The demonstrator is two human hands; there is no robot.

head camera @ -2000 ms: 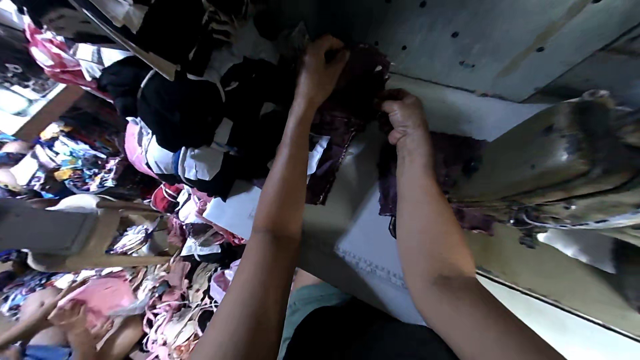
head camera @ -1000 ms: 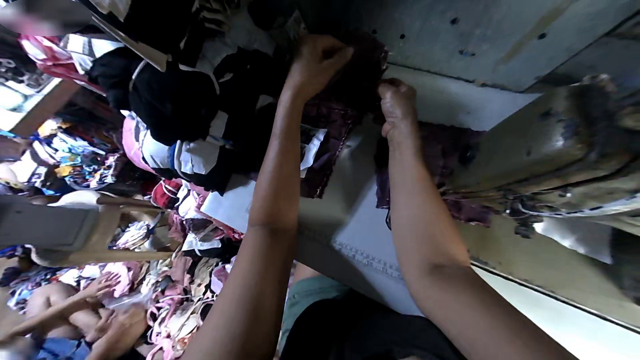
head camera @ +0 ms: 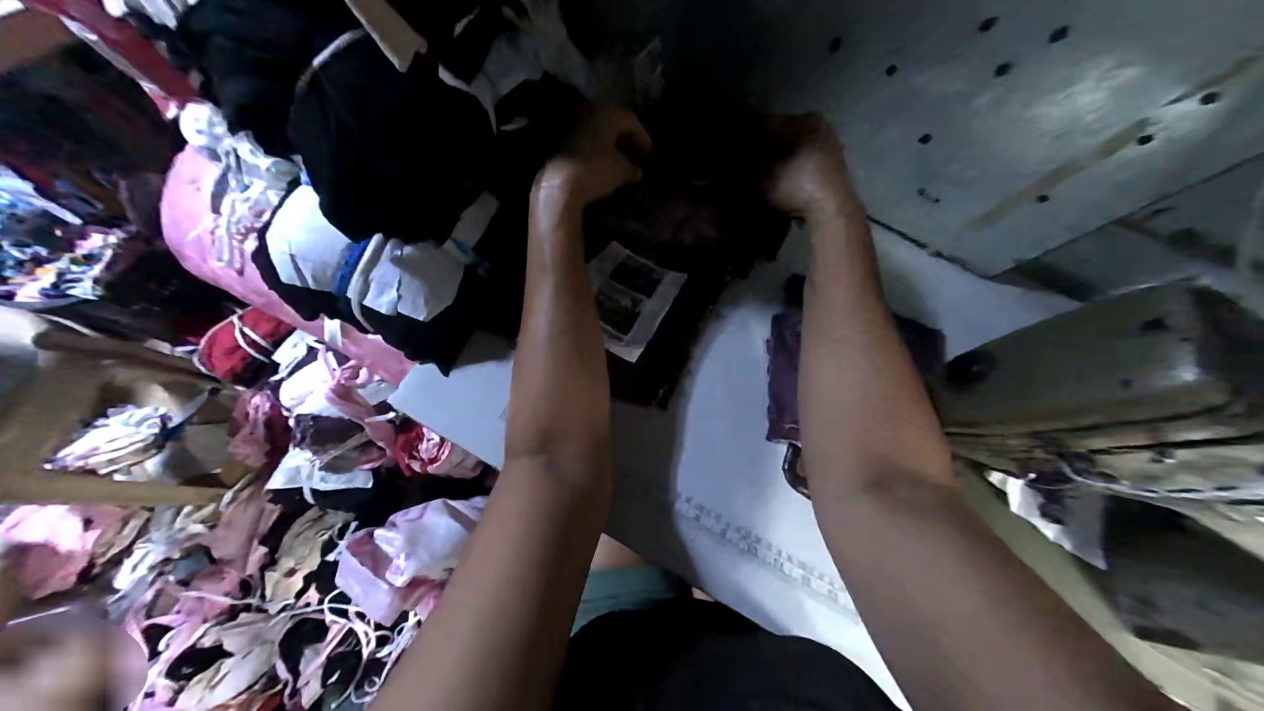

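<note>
My left hand [head camera: 600, 156] is at the upper middle with its fingers curled at a stack of dark maroon fabric pieces [head camera: 681, 222]; whether it grips them is hard to see. My right hand [head camera: 808, 166] is at the right edge of the same dark fabric, its fingers lost in shadow. A paper slip [head camera: 634, 298] with print lies on the fabric, between my forearms. Another purple fabric piece [head camera: 784, 375] lies partly under my right forearm, beside the sewing machine [head camera: 1086, 365].
Bundles of black cloth [head camera: 395, 138] and tied white-and-black bundles [head camera: 365, 267] are piled at the left of the white worktable [head camera: 736, 415]. A perforated metal panel [head camera: 987, 118] stands behind. Fabric scraps [head camera: 247, 612] cover the floor. A blurred part of another person shows at lower left.
My right hand has moved up and away from the purple piece by the machine, to the far part of the dark stack. More of the printed slip now shows.
</note>
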